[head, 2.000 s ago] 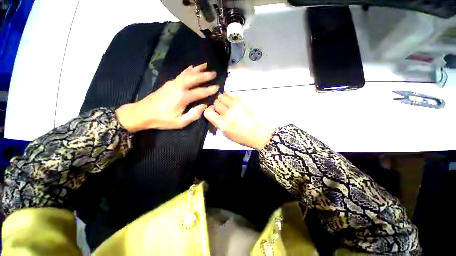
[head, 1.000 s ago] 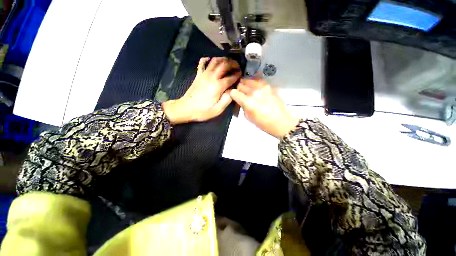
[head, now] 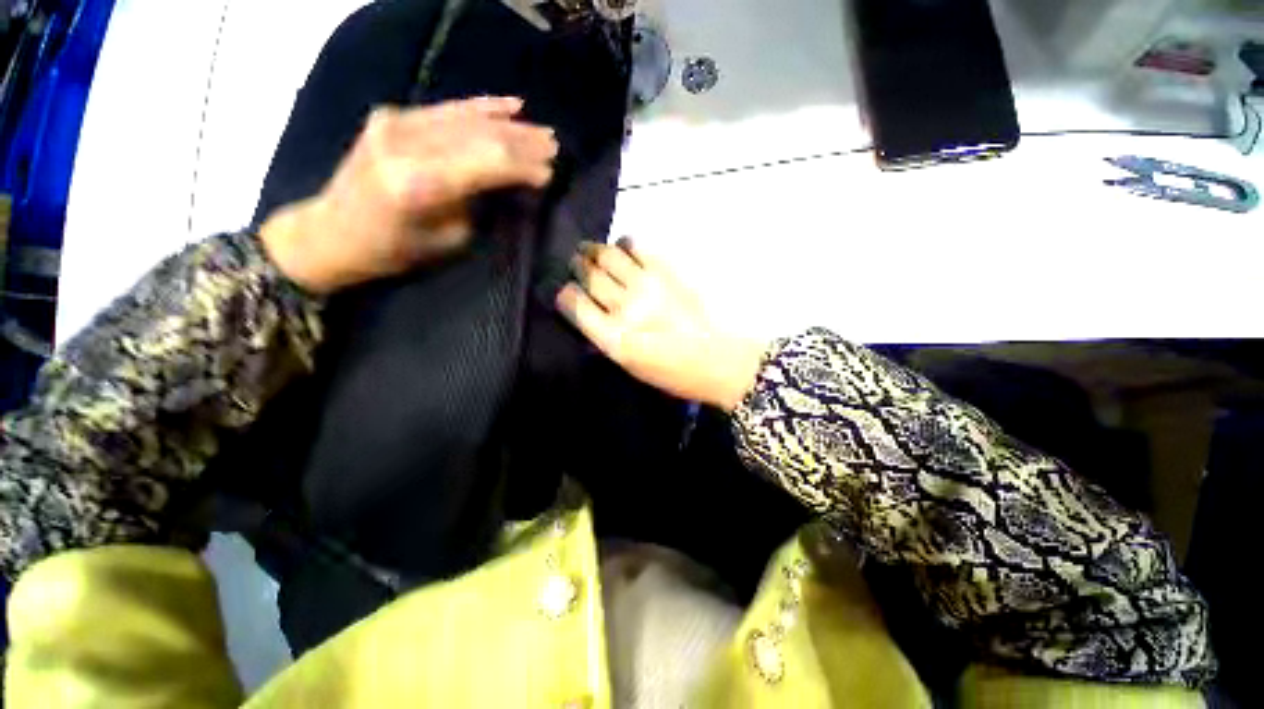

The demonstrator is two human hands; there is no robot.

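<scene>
The black mesh panel (head: 416,429) lies over the left part of the table and hangs down toward my lap, with a raised fold between my hands. A thin strip of camouflage webbing (head: 441,49) shows at its top. My left hand (head: 416,187) is blurred, above or on the panel, fingers pointing right; its thumb and any grip are hidden. My right hand (head: 645,319) pinches the panel's right edge near the table's front edge. The presser foot and needle area is cut off by the top edge of the picture.
A smartphone (head: 936,83) lies on the machine bed at the upper right. Thread snips (head: 1181,183) lie on the white table (head: 776,263) at the right. A small perforated disc (head: 699,74) sits right of the sewing area. Blue items are at the far left.
Both hands have moved back from the needle area toward me. My left hand has lifted and shifted left. The panel is now folded up between them. The view has tilted down.
</scene>
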